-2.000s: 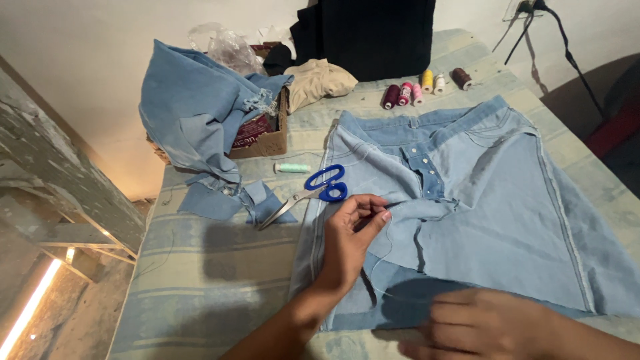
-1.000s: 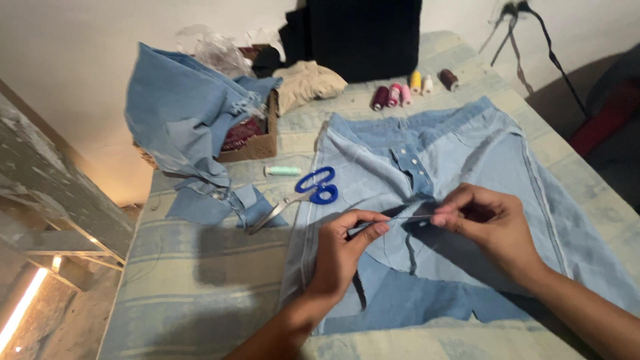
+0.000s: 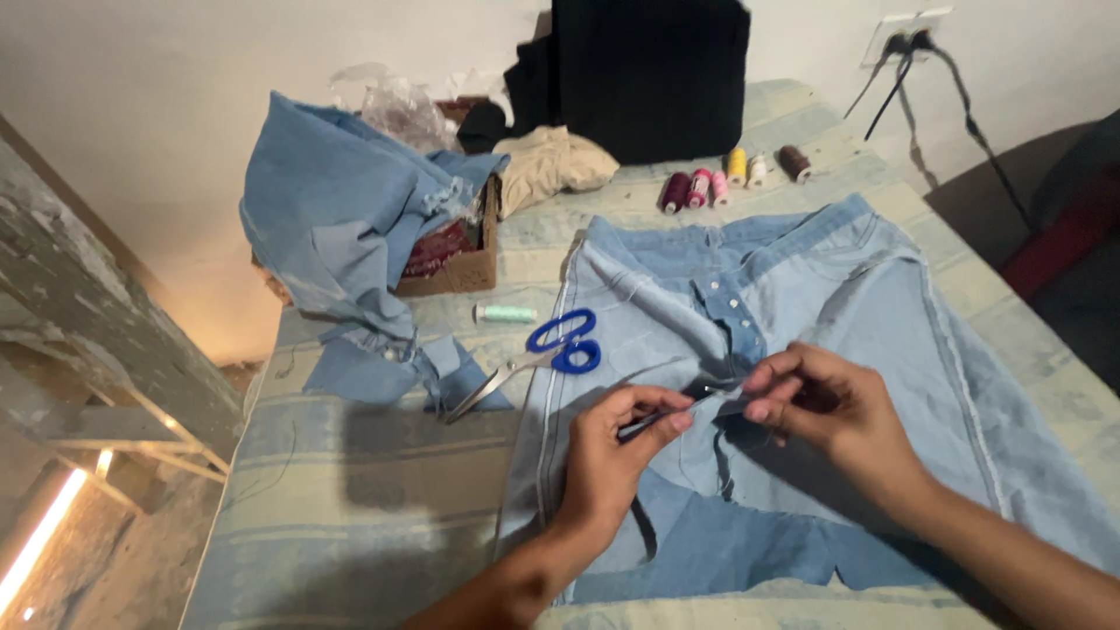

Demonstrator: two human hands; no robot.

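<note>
A light blue denim garment (image 3: 875, 350), with a buttoned fly and frayed side seams, lies spread on the table. Over its middle, my left hand (image 3: 617, 455) pinches a raised fold of the denim between thumb and fingers. Just right of it, my right hand (image 3: 809, 394) grips the same fold's other end; a small shiny glint, perhaps a needle, shows between the hands. Blue-handled scissors (image 3: 560, 346) rest at the garment's left side, blades pointing down-left. Above them lies a mint-green thread spool (image 3: 506, 313).
A cardboard box (image 3: 477, 269) at the back left bears draped denim (image 3: 328, 201) and a plastic bag (image 3: 402, 114). Beige cloth (image 3: 551, 166), a black item (image 3: 652, 79) and several thread spools (image 3: 700, 188) are at the back. Plugged cords (image 3: 962, 96) hang at the wall.
My right hand has come up from the lower right to the fold beside my left hand. My left hand has stayed on the denim throughout.
</note>
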